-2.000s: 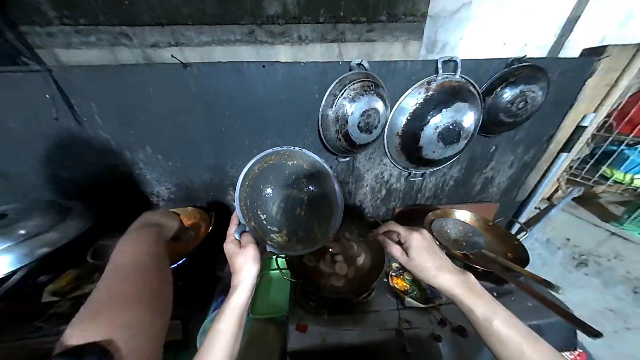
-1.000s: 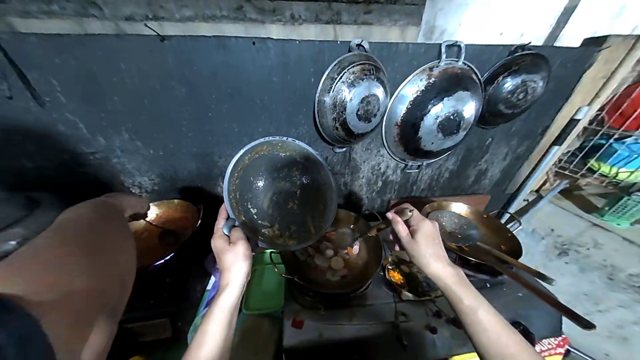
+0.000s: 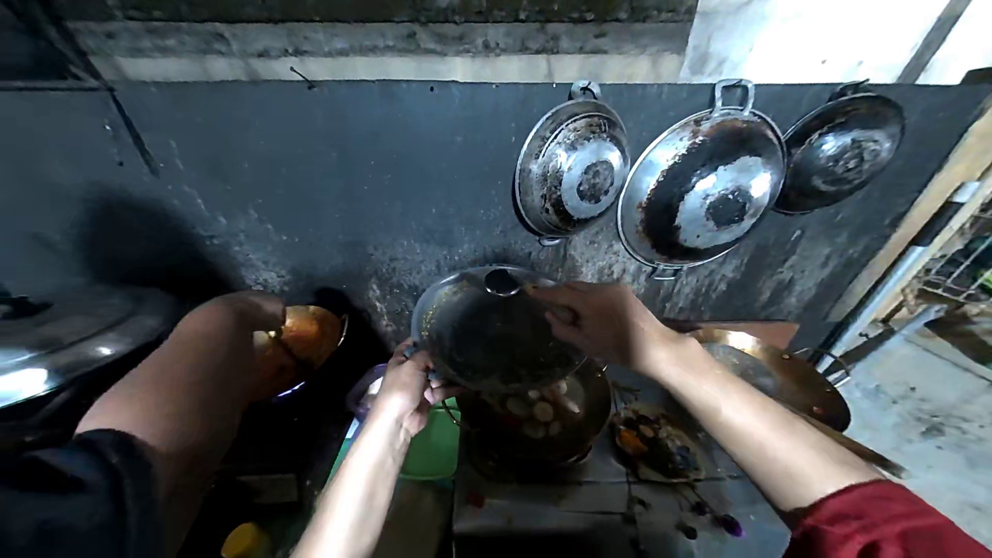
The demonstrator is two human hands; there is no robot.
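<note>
My left hand (image 3: 409, 389) grips the rim or handle of a dark round pan (image 3: 496, 341), held tilted above the stove. My right hand (image 3: 593, 322) holds a metal ladle (image 3: 504, 282), its bowl over the pan's upper part; most of its handle is hidden by my fingers. Just below and behind the held pan, a wok (image 3: 589, 422) on the stove holds liquid with round pale pieces. A green plastic container (image 3: 434, 446) lies under my left hand.
At left, another person's arm (image 3: 186, 364) reaches to a wok of orange food (image 3: 306, 337). A large lid (image 3: 77, 333) is far left. Several woks (image 3: 713, 194) hang on the wall. A brass-coloured wok (image 3: 806, 387) sits right; a plate of scraps (image 3: 659, 442) lies nearer.
My right hand has moved with the ladle from over the wok on the stove to the held pan. The held pan now sits further right and lower, partly over that wok.
</note>
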